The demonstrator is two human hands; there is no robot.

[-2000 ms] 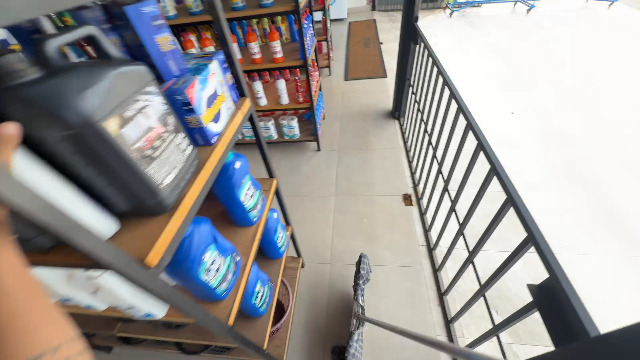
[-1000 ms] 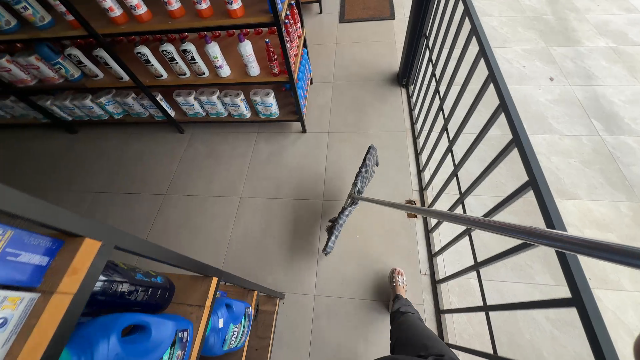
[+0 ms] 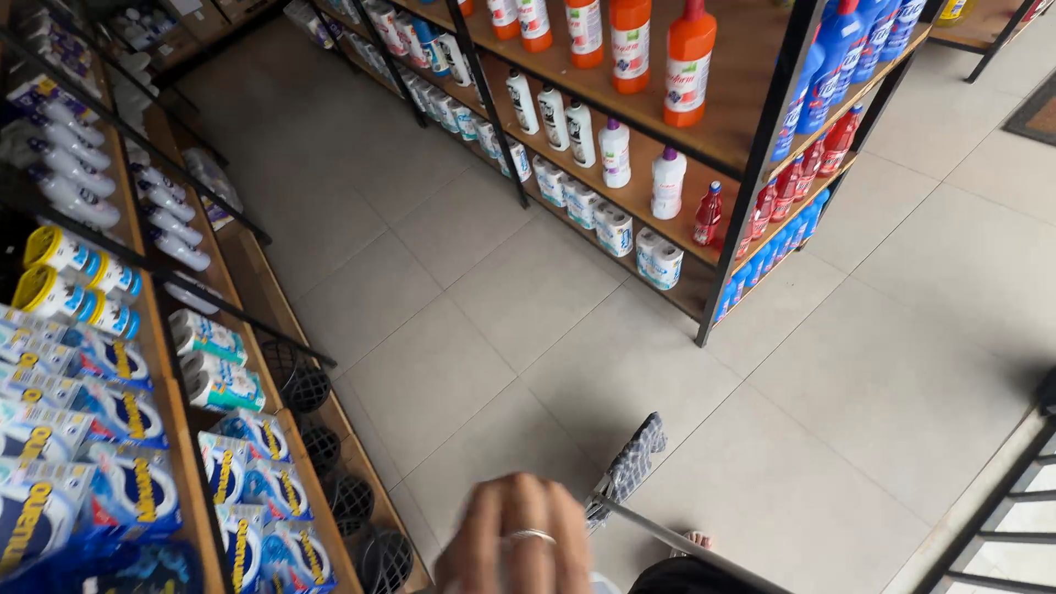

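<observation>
What appears to be my left hand (image 3: 520, 536) is at the bottom centre, slightly blurred, with curled fingers and a ring on one of them. A pale edge shows just beside its lower right side; whether the hand grips it is hidden. Right of the hand, a checkered cloth (image 3: 631, 466) hangs over the end of a floor squeegee or mop at the floor. Its metal pole (image 3: 685, 540) runs down to the bottom right edge. My right hand is not in view.
Shelving with orange bottles (image 3: 689, 70) and toilet paper packs (image 3: 658, 257) stands ahead. Another shelf along the left holds detergent packs (image 3: 132, 491) and yellow-lidded tubs (image 3: 58, 256). A sandalled foot (image 3: 691, 541) is near the cloth. A metal railing (image 3: 1002, 524) is at lower right.
The view has swung left toward the shelves. A hand has come into view at the bottom centre. The cloth-covered tool is still in view, with its pole running to the right.
</observation>
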